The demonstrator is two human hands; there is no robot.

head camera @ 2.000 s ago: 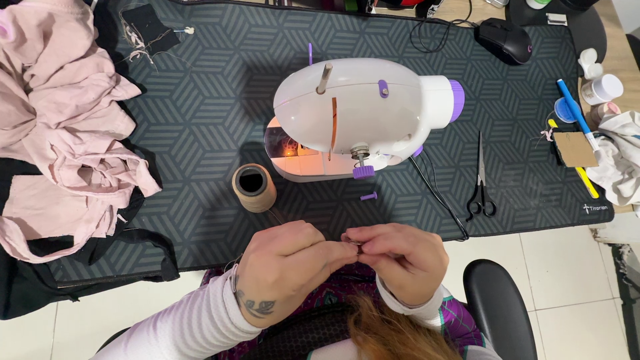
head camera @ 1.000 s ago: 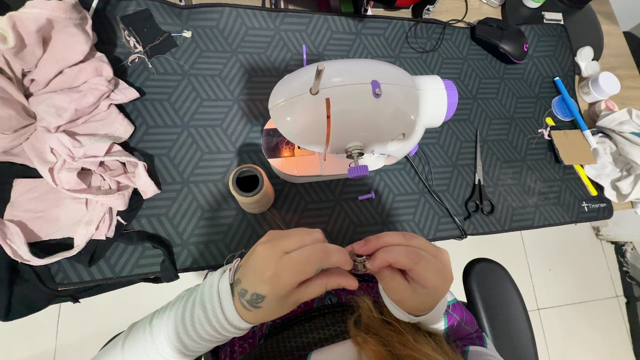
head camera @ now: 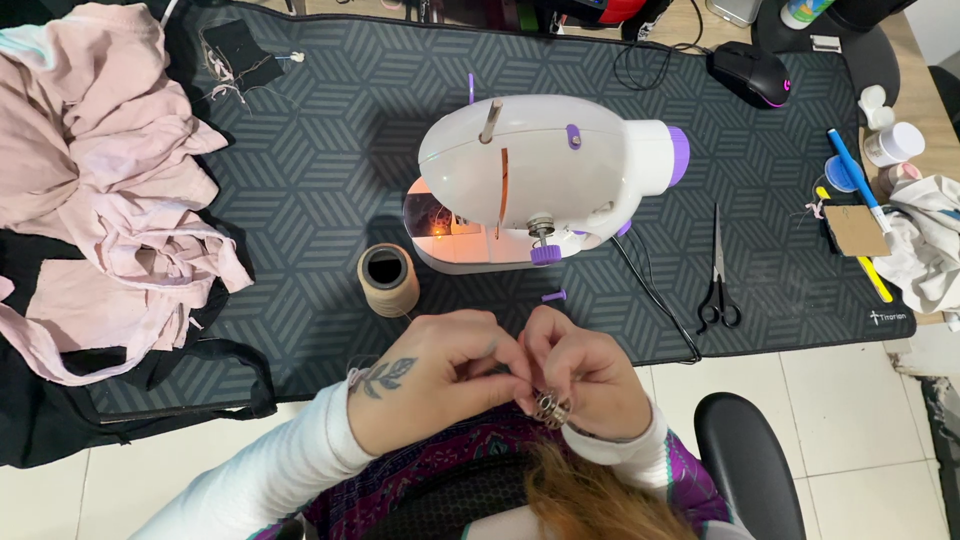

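Observation:
A small metal bobbin [head camera: 553, 409] sits in the fingers of my right hand [head camera: 596, 375], low in front of my body. My left hand [head camera: 442, 379] has its thumb and forefinger pinched right beside the bobbin; whatever lies between those fingertips is too small to make out. Just beyond my left hand, a cone of beige thread [head camera: 390, 289] stands upright. Behind both hands is a white and purple mini sewing machine [head camera: 540, 161] with its lamp lit. A small purple pin [head camera: 554, 295] lies on the mat between the machine and my right hand.
Black-handled scissors [head camera: 719, 300] and a cable lie right of the machine on the dark patterned mat [head camera: 322, 150]. Pink fabric [head camera: 112, 150] covers the left side. A mouse [head camera: 750, 73] is at the back right. Pens, cardboard [head camera: 857, 230], jars and white cloth crowd the right edge.
The metal bobbin, hardly visible two seconds ago, now shows below my fingertips. My right hand's fingers have turned around it, and my left fingertips remain close by.

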